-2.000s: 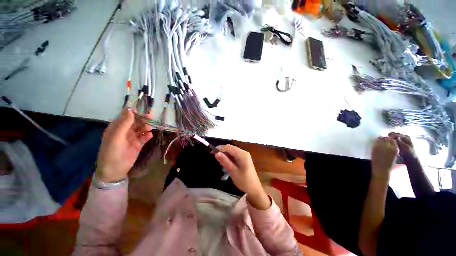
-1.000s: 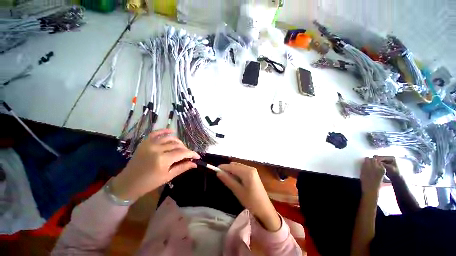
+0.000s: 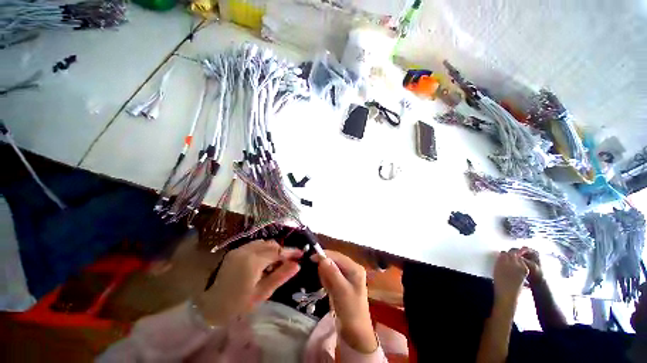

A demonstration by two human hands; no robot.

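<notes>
My right hand [image 3: 346,291] pinches a white cable [image 3: 318,249] just below its black sleeve [image 3: 309,239], above my lap at the table edge. Thin brown and purplish wires [image 3: 252,230] fan from the cable's upper end to the left. My left hand [image 3: 248,278] is beside the sleeve, fingertips close to it; whether they grip anything is unclear. White connector ends [image 3: 310,299] show below, between my hands. A harness bundle [image 3: 259,113] lies on the table, wire ends towards me. An orange-marked cable [image 3: 189,140] lies at its left.
Small black pieces [image 3: 298,180] lie right of the bundle. Two phones [image 3: 355,121] and a black cord [image 3: 384,113] lie farther back, with a hooked white cable [image 3: 387,170] nearer. A neighbour's hands [image 3: 518,268], a black heap [image 3: 462,222] and more harnesses [image 3: 543,230] are at right.
My left hand has come away from the wires near the bundle to the sleeve and now sits lower. The wires held earlier now spread loose over the table edge. The view has shifted.
</notes>
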